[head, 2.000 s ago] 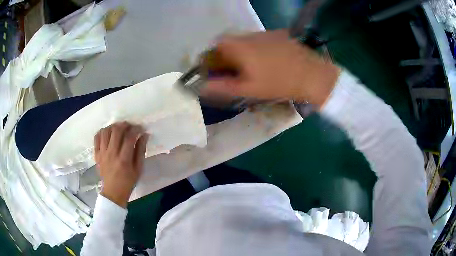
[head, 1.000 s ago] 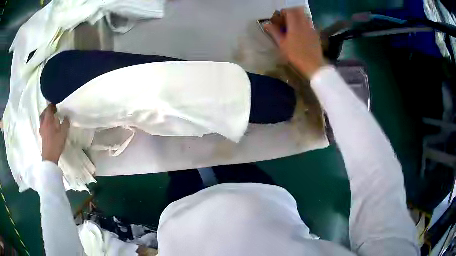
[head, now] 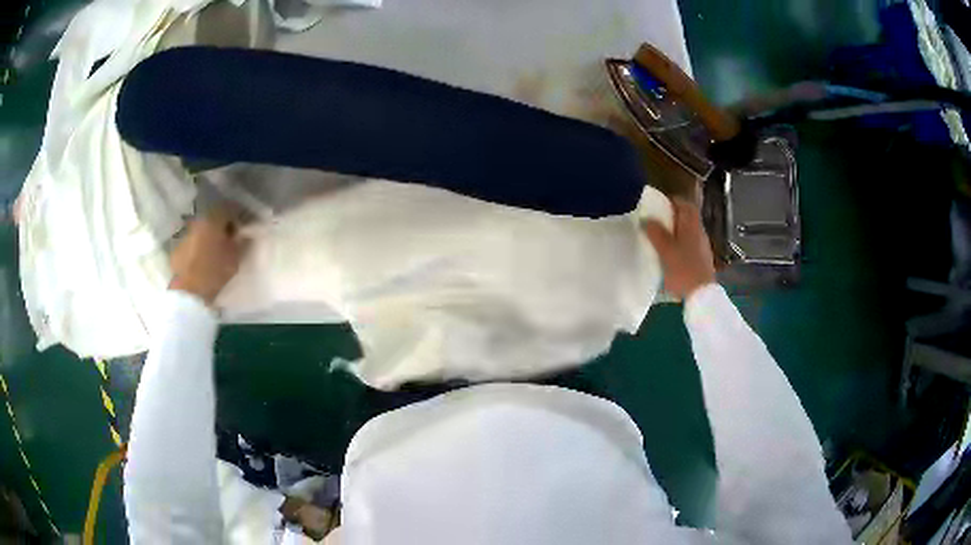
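A white garment piece (head: pixel 468 277) is stretched between my two hands, in front of the dark navy sleeve board (head: pixel 373 122), and hangs past the table's near edge. My left hand (head: pixel 210 256) holds its left end. My right hand (head: pixel 683 250) holds its right end near the board's right tip. The sleeve board's top is bare. The steam iron (head: pixel 676 112), with a brown wooden handle and blue part, lies on the table at the right, with no hand on it.
A thick bundle of white pieces (head: pixel 101 229) hangs at the table's left. A grey metal iron rest (head: pixel 762 202) is at the right edge. The iron's dark hose (head: pixel 841 103) runs right. White cloth (head: pixel 247 509) lies low beside me.
The white piece has come off the sleeve board towards me. My right hand has let go of the iron and taken the piece's right end. My left hand has moved right.
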